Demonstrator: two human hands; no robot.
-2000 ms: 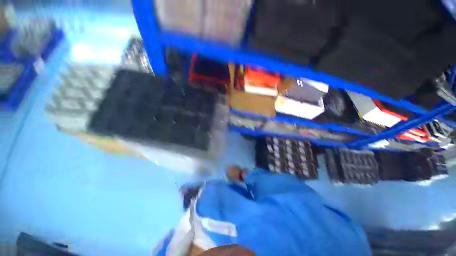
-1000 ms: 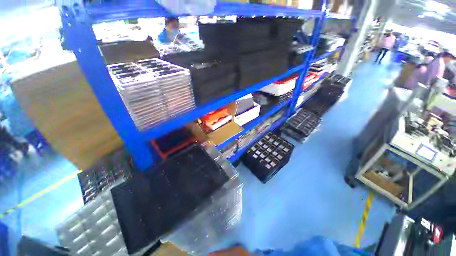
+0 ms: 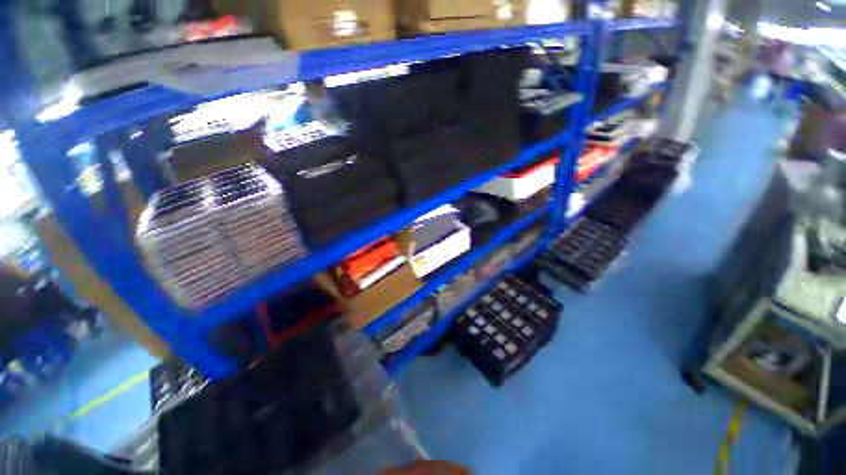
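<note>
Neither of my hands can be made out. A small blurred orange-brown shape sits at the bottom edge, and I cannot tell what it is. Nearest in front of me is a stack topped with black trays (image 3: pixel 260 404), at the lower left and cut off by the bottom edge. Clear plastic (image 3: pixel 378 394) lies at its right side. Behind it, on the lower shelf, are a red-edged dark box (image 3: pixel 301 311), an open brown carton (image 3: pixel 385 295) with red items, and a white box (image 3: pixel 439 243). The picture is blurred.
A blue shelving rack (image 3: pixel 390 223) runs from left to upper right, holding pale stacked trays (image 3: pixel 223 237) and black stacks (image 3: pixel 436 130). Black compartment trays (image 3: pixel 507 329) stand on the floor beside it. A cart (image 3: pixel 775 357) is at right. A person (image 3: pixel 777 63) is far off.
The view has swung up from the floor and the blue sleeve to the rack. The blue sleeve and the hand seen two seconds ago have left the picture. The black tray stack now sits lower.
</note>
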